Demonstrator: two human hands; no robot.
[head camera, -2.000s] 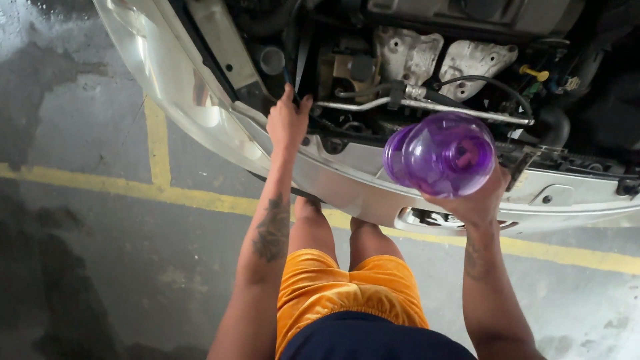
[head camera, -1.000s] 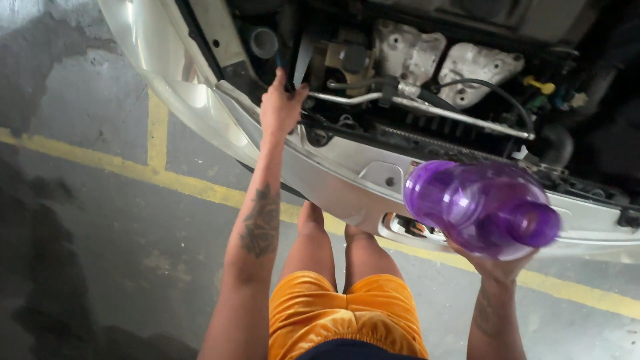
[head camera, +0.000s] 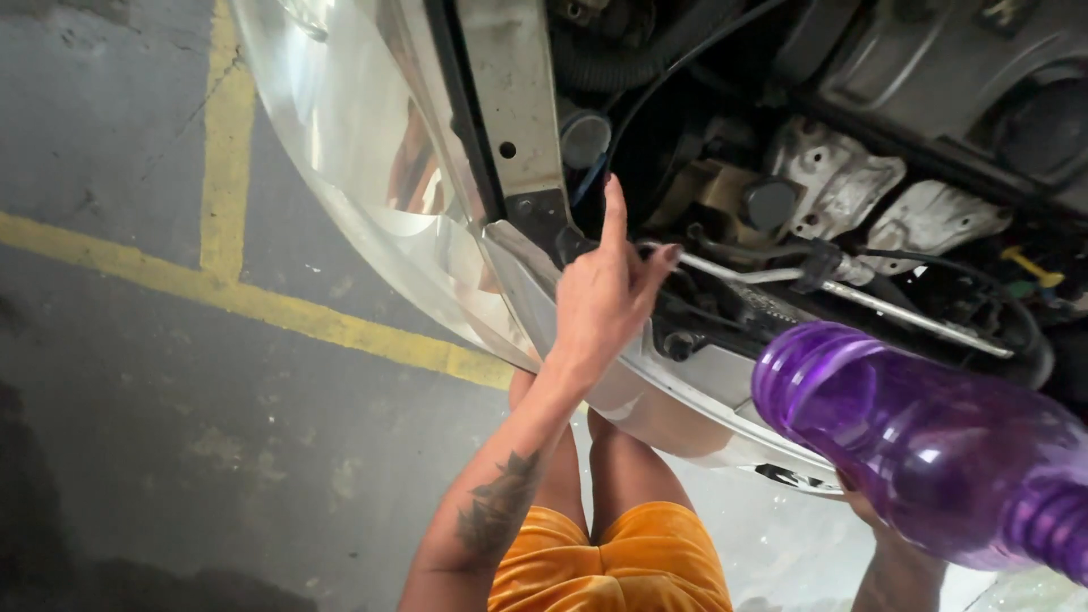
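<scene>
My left hand (head camera: 605, 289) is over the front edge of a car's open engine bay. Its index finger is extended near a round light-coloured cap or reservoir opening (head camera: 586, 140), beside a thin blue strip; whether it touches either cannot be told. The thumb is spread apart near a metal pipe (head camera: 918, 316). My right hand (head camera: 875, 510) is wrapped around the underside of a purple translucent plastic bottle (head camera: 926, 442), which lies tilted sideways over the bumper. Most of that hand is hidden behind the bottle.
The silver bumper (head camera: 680, 416) curves past my legs, with a headlight (head camera: 365, 110) at the left. Metal heat shields (head camera: 837, 178), a black hose and a yellow dipstick handle (head camera: 1031, 266) are in the engine bay. Yellow lines (head camera: 340, 327) mark the grey floor.
The view has moved closer to the engine bay. The purple bottle has turned in my right hand, its narrow ribbed end now at the lower right. My left index finger stays near the round opening.
</scene>
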